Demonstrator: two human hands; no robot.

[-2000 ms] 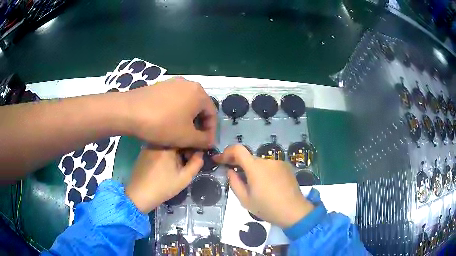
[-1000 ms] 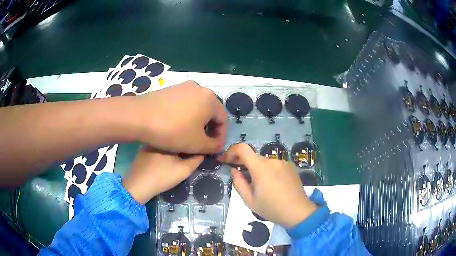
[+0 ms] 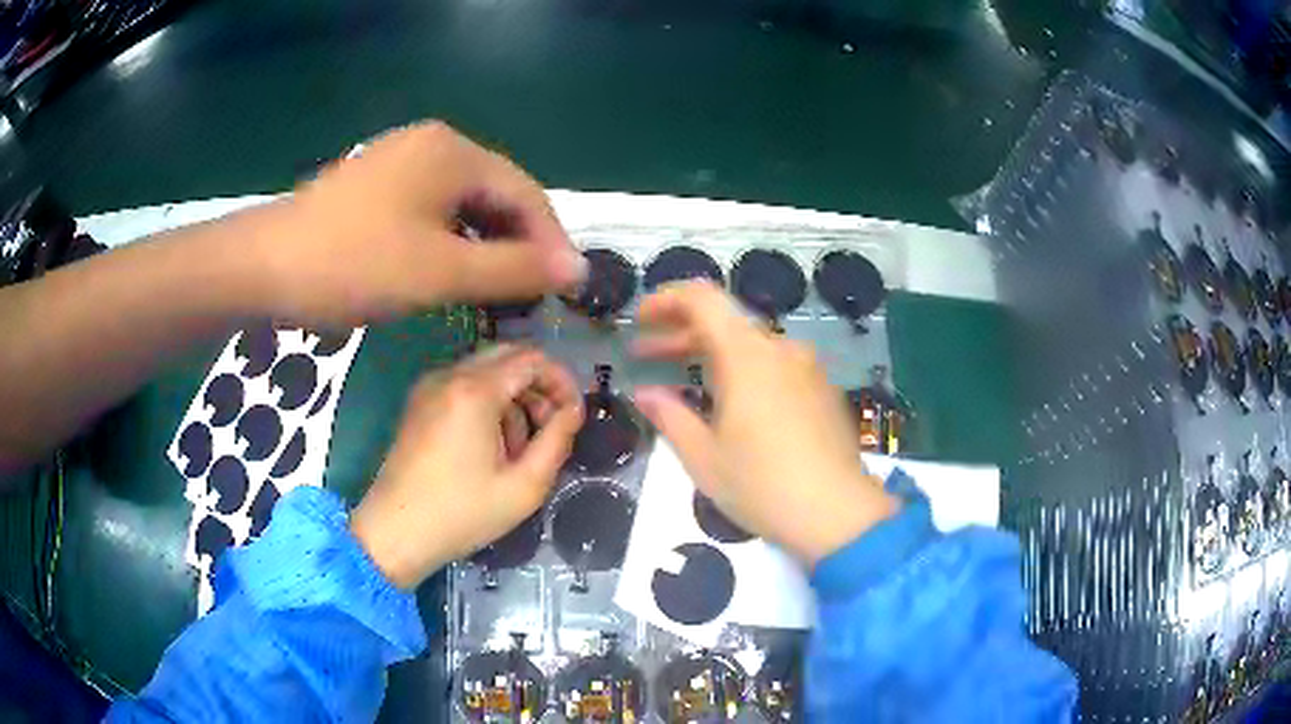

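Observation:
My left hand (image 3: 474,453) is over the clear blister tray (image 3: 564,615), its fingers curled and fingertips together beside a black-covered round module (image 3: 600,433); I see nothing held in it. My right hand (image 3: 765,424) is blurred, thumb and index finger apart above the tray. A white sticker sheet (image 3: 927,488) with black notched discs lies under its palm, seemingly held by its lower fingers, which are hidden. Black-covered modules (image 3: 769,283) fill the tray's far row. Uncovered gold-patched modules (image 3: 602,690) show in the near row.
Another person's bare forearm and hand (image 3: 411,234) reach in from the left over the tray's far left corner. Spare sticker sheets (image 3: 262,424) lie left of the tray. Stacked clear trays (image 3: 1090,424) stand at the right. A white strip (image 3: 949,269) crosses the green mat (image 3: 680,113).
The other person's hand has moved up and left, away from my fingers. My right hand has lifted from the module and moved up, its thumb and index finger apart. The sticker sheet has shifted up with it.

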